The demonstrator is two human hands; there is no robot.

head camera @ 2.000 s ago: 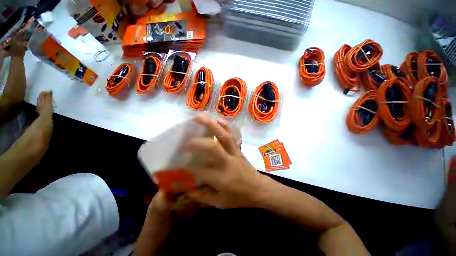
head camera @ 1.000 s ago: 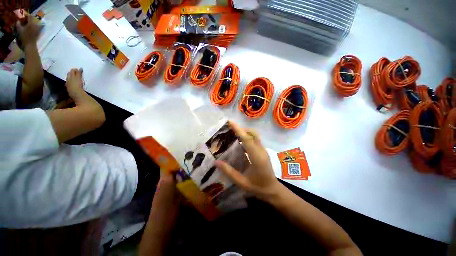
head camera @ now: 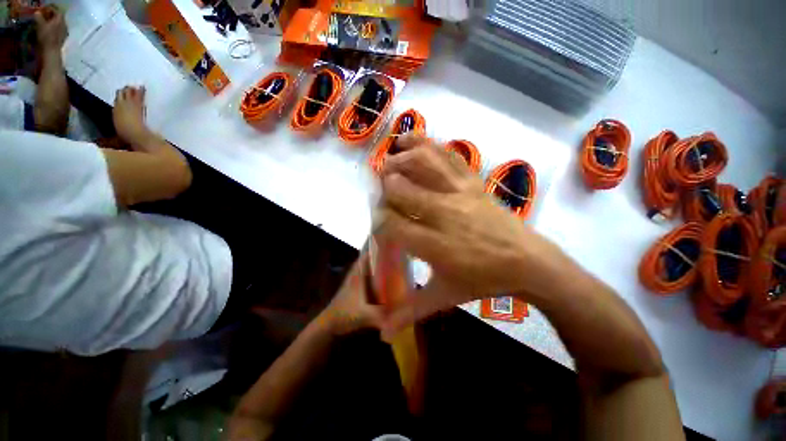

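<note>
A retail box (head camera: 395,284) stands narrow edge towards me over the table's front edge, blurred, its orange and yellow side showing. My left hand (head camera: 355,301) grips it low on its left side. My right hand (head camera: 452,220) is at its top and right side, fingers bent over the top end, thumb low against the orange side. The flaps under my right fingers are hidden. Behind the hands lies a row of coiled orange cables (head camera: 368,108) in clear plastic; my right hand partly covers some of them.
Orange leaflets (head camera: 504,307) lie by my right forearm. Bare coiled cables (head camera: 728,250) are piled at right, with a single coil (head camera: 605,155) nearer. Flat cartons (head camera: 358,39) and a ribbed silvery stack (head camera: 552,47) are at the back. A person's arm (head camera: 146,164) and an upright box (head camera: 185,43) are at left.
The box, spread open with its printed face showing a second ago, is now turned edge-on. My right hand has moved up onto its top end. The view has shifted slightly.
</note>
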